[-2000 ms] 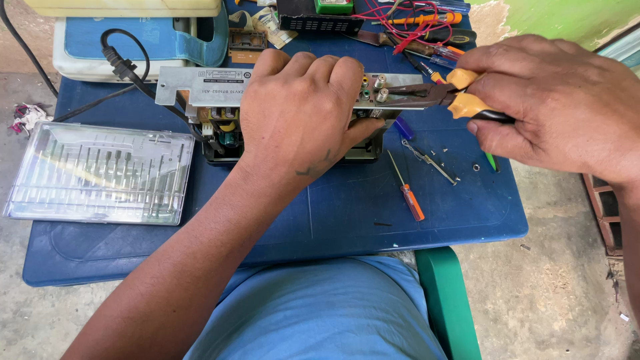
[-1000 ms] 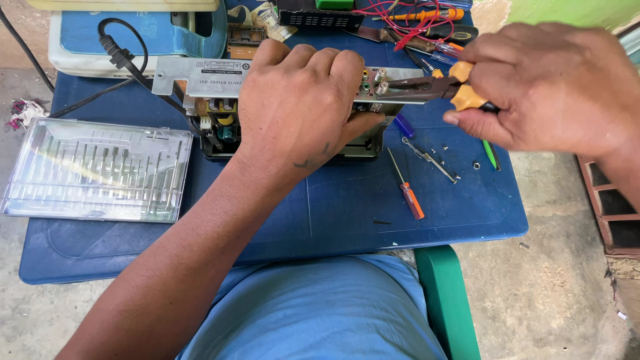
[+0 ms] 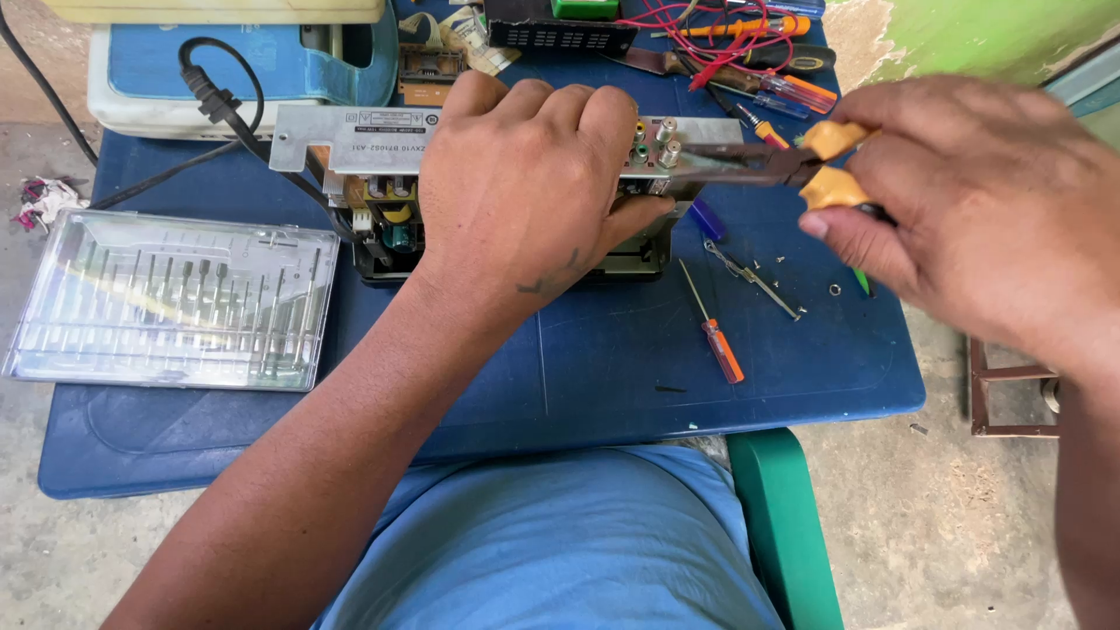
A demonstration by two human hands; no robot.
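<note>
My left hand [image 3: 534,175] grips the metal rear panel [image 3: 350,140] of an opened electronic device, fingers over its top edge and thumb below. Circuit boards and capacitors [image 3: 398,236] show under the panel, above a black casing [image 3: 626,265]. My right hand [image 3: 971,201] is closed on long-nose pliers [image 3: 787,166] with yellow and black handles. The pliers' jaws lie at the metal coaxial connectors [image 3: 668,154] near the panel's right end; whether they grip one, I cannot tell. A power cable [image 3: 236,122] runs in at the panel's left end.
A clear case of small driver bits [image 3: 175,302] lies left on the blue table [image 3: 612,376]. An orange screwdriver [image 3: 723,352], a blue cap-like piece [image 3: 707,220], loose screws and a nut [image 3: 835,290] lie right. Screwdrivers, a knife and red wires [image 3: 717,61] are heaped behind.
My left hand stays on the panel. My right hand and the pliers have shifted slightly, with the jaws still beside the connectors.
</note>
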